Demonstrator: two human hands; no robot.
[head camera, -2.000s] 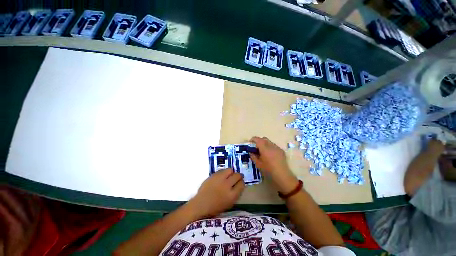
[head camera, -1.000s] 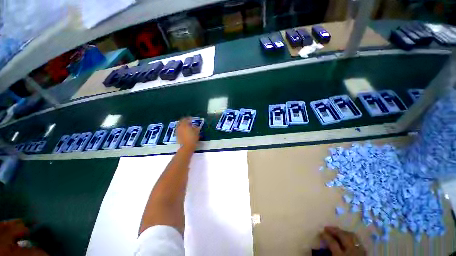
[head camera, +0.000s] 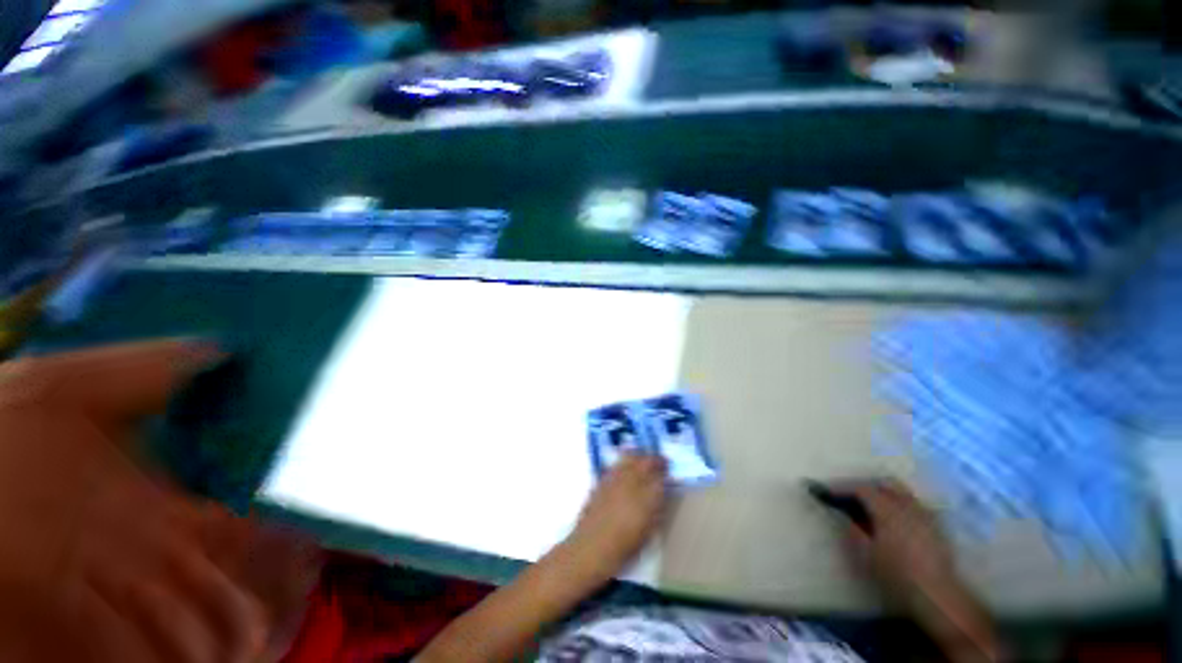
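Observation:
Two housings (head camera: 677, 438) with light-blue rims lie side by side across the edge between the white sheet (head camera: 480, 389) and the brown cardboard (head camera: 778, 376). My left hand (head camera: 627, 503) grips their near edge. My right hand (head camera: 897, 528) is over the cardboard to the right, with a short dark hand tool (head camera: 840, 503) in its fingers. A pile of light-blue inserts (head camera: 1011, 427) lies right of it, blurred by motion. The whole picture is blurred, so details inside the housings cannot be told.
Rows of housings lie on the green conveyor belt (head camera: 557, 168) beyond the bench. Dark units (head camera: 493, 84) sit on the far side. A blurred bag (head camera: 1154, 311) is at the right edge. Another person's hand and arm (head camera: 117, 518) are large at the left.
My left hand has come back from the conveyor to the bench and is now at two housings. My right hand shows higher in view. The other person's arm now fills the lower left.

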